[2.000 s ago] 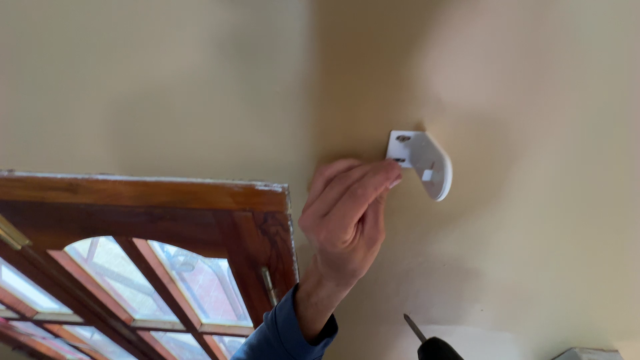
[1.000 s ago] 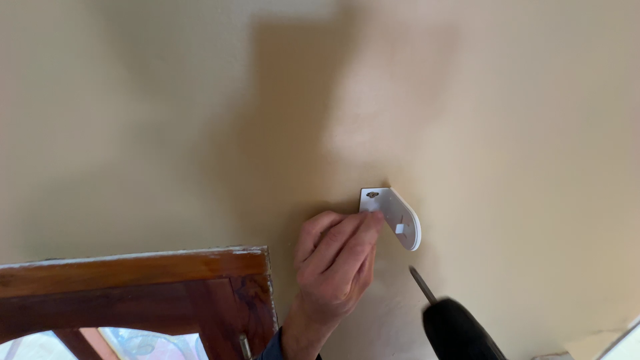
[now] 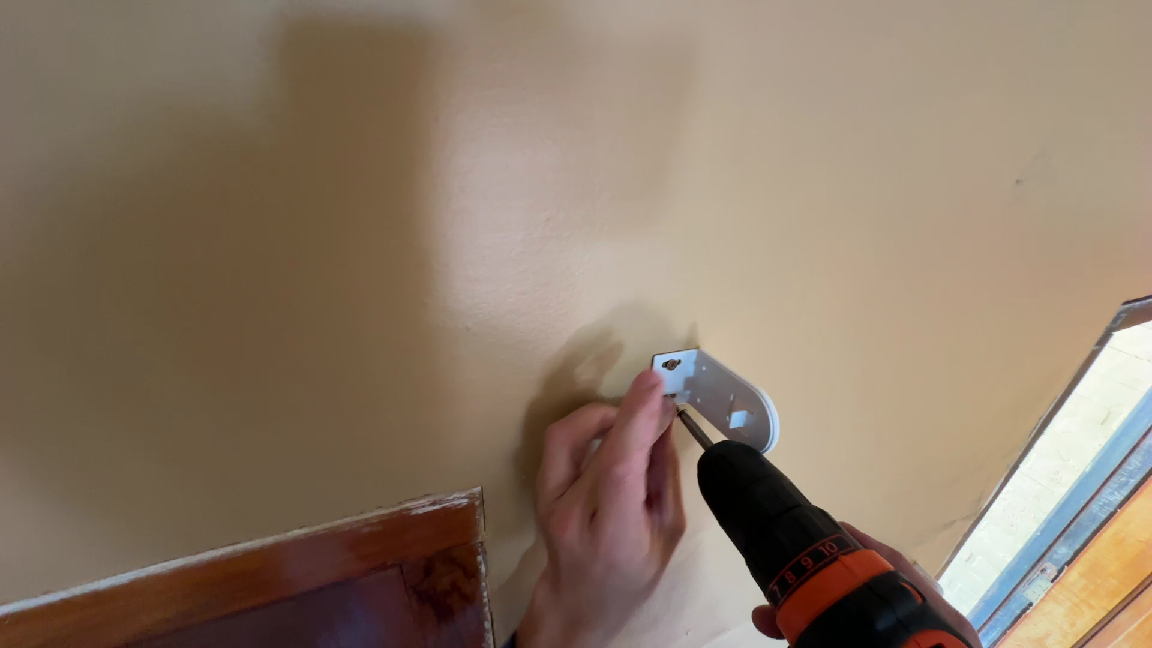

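Observation:
A white metal bracket [image 3: 733, 396] with a rounded projecting arm lies against the beige wall [image 3: 558, 180]. A screw head shows in its upper slot. My left hand [image 3: 612, 513] is at the bracket's lower mounting hole, thumb and fingers pinched together; they seem to hold a small screw, mostly hidden. My right hand [image 3: 900, 567], partly behind the tool, grips an orange and black cordless drill driver [image 3: 810, 549]. Its driver bit [image 3: 695, 428] points at my left fingertips, at the lower hole.
The corner of a varnished wooden frame [image 3: 360, 558] stands at the lower left, close to my left wrist. At the right edge is an opening with a blue and orange-brown wooden frame [image 3: 1080, 540].
The drill driver has come up from the bottom edge, and its bit is now at my left fingertips. My left hand stays at the bracket. The view has shifted.

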